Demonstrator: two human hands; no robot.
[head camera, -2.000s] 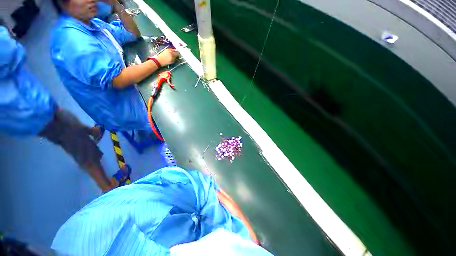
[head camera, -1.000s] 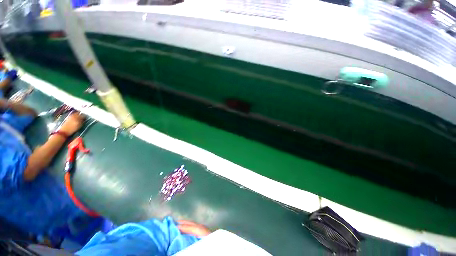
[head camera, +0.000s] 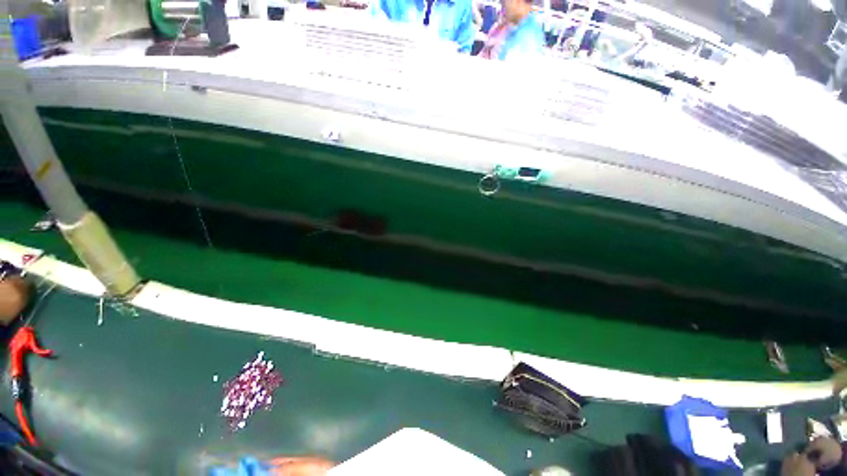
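A loose heap of tiny pink-purple and white parts (head camera: 251, 390) lies on the dark green bench (head camera: 399, 409). A narrow strip of skin from my left hand or forearm (head camera: 299, 466) shows at the bottom edge beside a blue sleeve, below and right of the heap. The fingers are cut off or hidden, so its grip cannot be told. My right hand is not in view. A plain white shape (head camera: 418, 454) covers the bottom middle. A black fume fan (head camera: 540, 400) stands against the white edge, right of the heap.
A blue bin (head camera: 689, 429) holds white papers. A dark object (head camera: 641, 457) is beside it. Another person's hand (head camera: 814, 459) is far right. A red-orange air gun (head camera: 23, 351) lies left. A post (head camera: 93, 246) rises at the white edge. Small units (head camera: 775, 355) sit on the green belt (head camera: 390, 311).
The view has swung right and up. The heap and air gun have shifted left in view; the fan and bin show more fully. Less of my left sleeve and arm shows.
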